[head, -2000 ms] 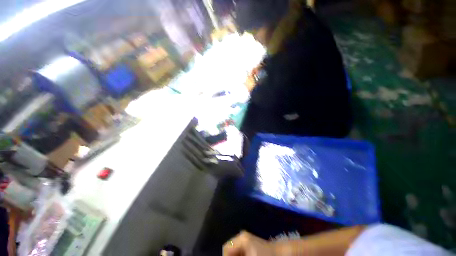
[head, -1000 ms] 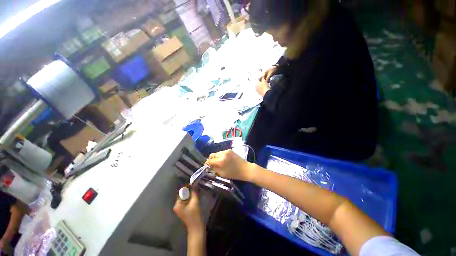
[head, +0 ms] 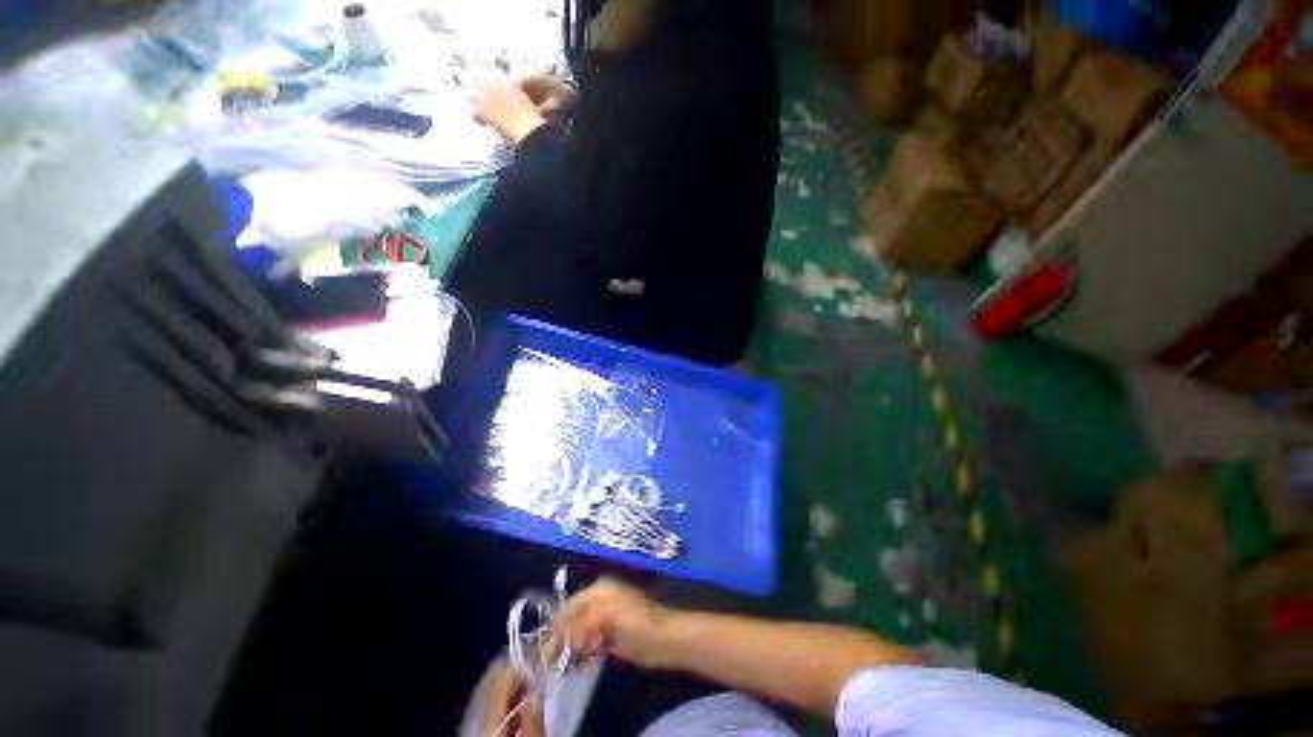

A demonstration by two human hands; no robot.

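A coiled white cable [head: 527, 628] is held between my two hands at the bottom centre, over my lap. My right hand [head: 611, 622] grips the coil from the right. My left hand [head: 504, 703] is at the lower left side of the coil, partly cut off by the bottom edge, with its fingers closed on the cable. A blue tray [head: 727, 475] lies just beyond my hands, with several coiled cables [head: 622, 516] in its left and near part. The tying head [head: 339, 396] of the winding machine [head: 108, 475] is at the left, away from my hands.
A person in dark clothes [head: 648, 173] sits beyond the tray, hands at the bright bench top. Red-handled scissors [head: 392, 249] and a dark flat object [head: 343, 298] lie by the machine. Cardboard boxes [head: 922, 195] and a leaning panel with a red part [head: 1025, 300] stand at the right.
The view has swung right. My hands have left the tying head and come down to my lap with the coiled cable. The tray now shows nearer the centre.
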